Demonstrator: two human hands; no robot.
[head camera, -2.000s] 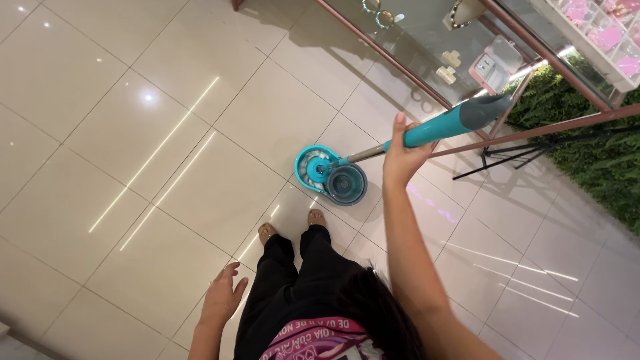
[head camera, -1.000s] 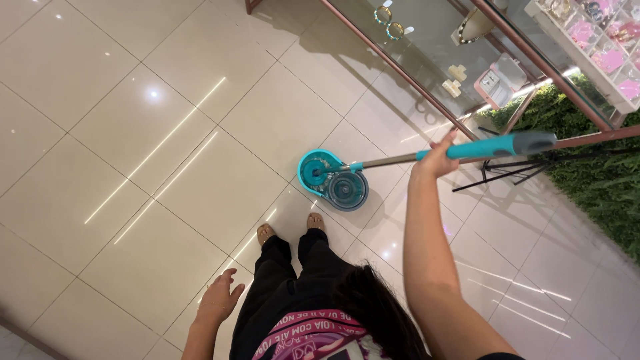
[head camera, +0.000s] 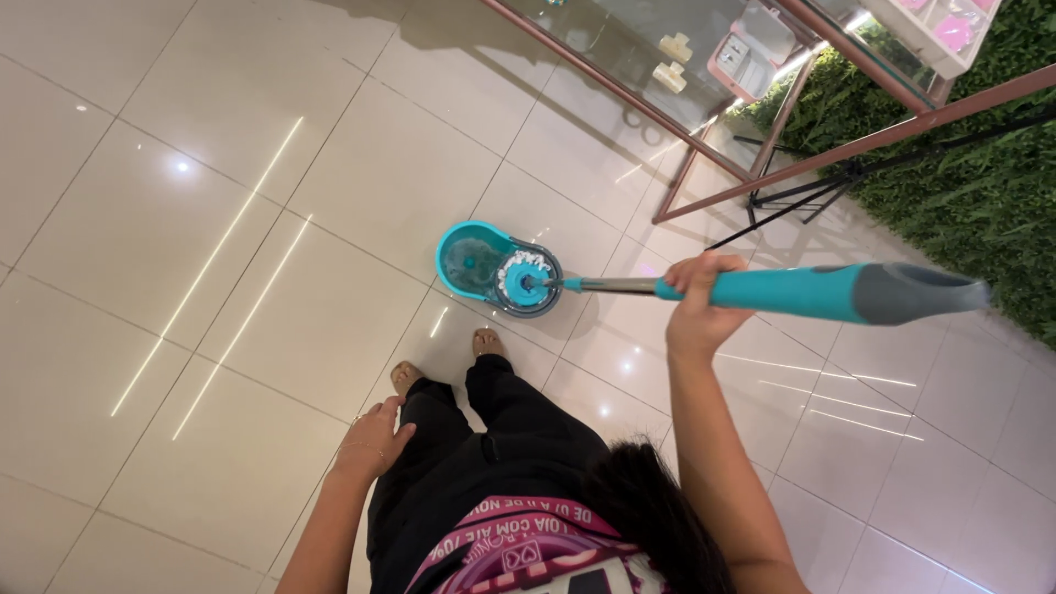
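Observation:
My right hand grips the turquoise and grey handle of a spin mop. The mop's metal pole runs left to its round turquoise head with a white fringe, which sits in the grey spin basket of a mop bucket. In the bucket's turquoise side is cloudy water. My left hand hangs by my left thigh, holding nothing, its fingers slightly bent and apart.
A glass display case with a copper-coloured frame stands ahead to the right, with hair clips and a small open jewellery box inside. Black stand legs reach over the floor beside a green foliage panel. My feet are just behind the bucket.
The mop head has moved from the bucket's turquoise water side into the grey spin basket. My right hand still grips the mop handle, and my left hand stays low at my side.

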